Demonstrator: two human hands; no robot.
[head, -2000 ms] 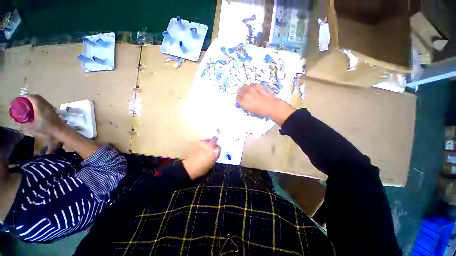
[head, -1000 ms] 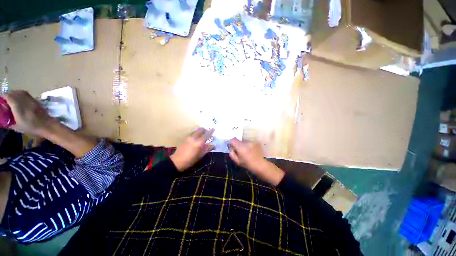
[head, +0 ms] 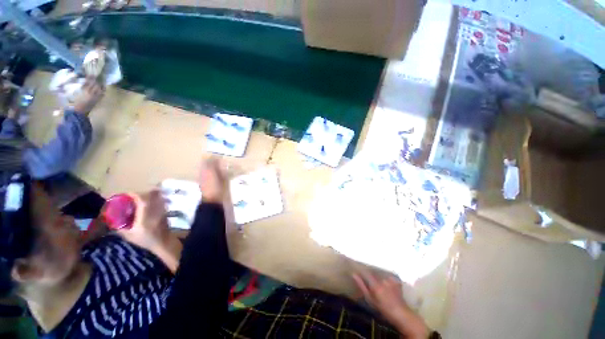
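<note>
My left hand point(head: 213, 180) is stretched out to the left, blurred, at the left edge of a white square pad point(head: 257, 197) with several dark pieces on it. Whether its fingers still touch the pad I cannot tell. My right hand point(head: 383, 291) is near the bench's front edge, fingers apart, holding nothing visible. It is just below the glaring white sheet point(head: 351, 228), which bears a loose pile of small blue-grey parts point(head: 424, 198). Glare hides part of the pile.
A neighbouring person at left holds a red-pink round container point(head: 120, 212) beside another white pad point(head: 178, 198). Two more pads point(head: 229, 134) lie by the dark green strip point(head: 265, 66). Another person's hand point(head: 87, 98) is at far left. An open carton point(head: 507, 169) is at right.
The view has turned left. My left hand has reached from the front edge to the left, and a pad now lies beside the neighbour's pad. My right hand has opened near the front edge.
</note>
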